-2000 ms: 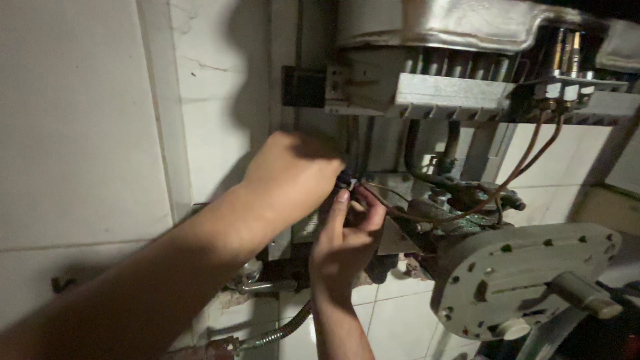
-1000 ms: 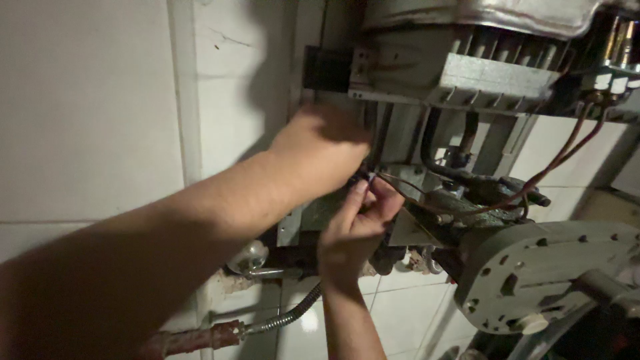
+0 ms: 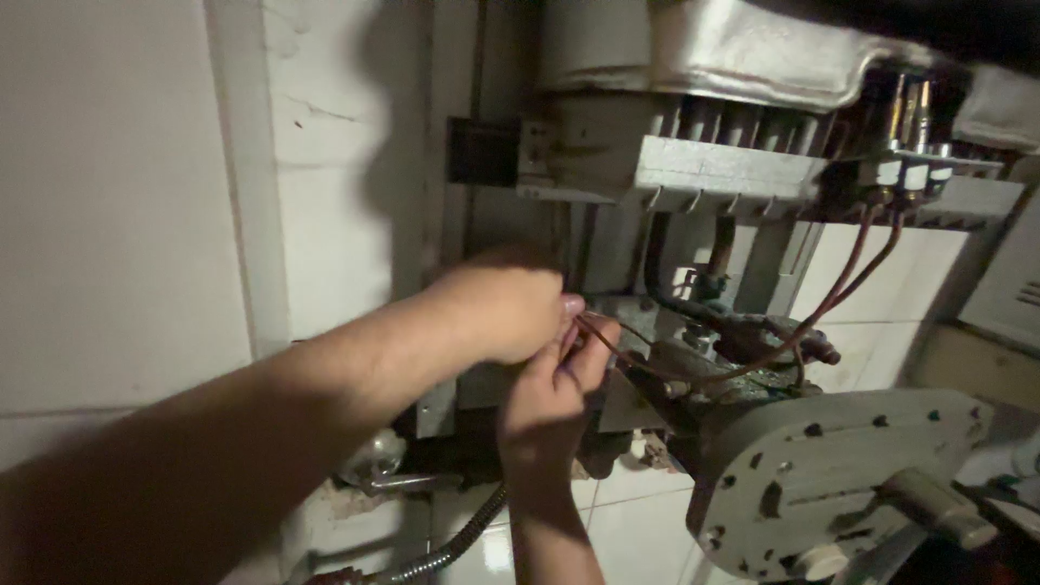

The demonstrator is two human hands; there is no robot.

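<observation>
My left hand (image 3: 516,313) reaches in from the left with its fingers curled, most of them hidden behind its back. Just below it, my right hand (image 3: 561,382) comes up from the bottom. The fingertips of both hands meet and pinch the ends of thin reddish-brown wires (image 3: 630,357). What joins the wires there is hidden by the fingers. From the hands the wires run right, then up to a white-and-metal terminal block (image 3: 914,175) under an opened gas water heater. Its slotted metal burner housing (image 3: 727,166) is above the hands.
A grey bolted valve cover (image 3: 837,479) with a projecting knob stands at lower right. Corroded brass fittings (image 3: 756,341) and dark pipes lie behind the wires. Below are a flexible metal hose (image 3: 463,540) and a shut-off valve handle (image 3: 414,482). White tiled wall (image 3: 114,203) is at left.
The hands stay together at the wires throughout. The small dark piece visible at the fingertips two seconds ago is now hidden by the fingers.
</observation>
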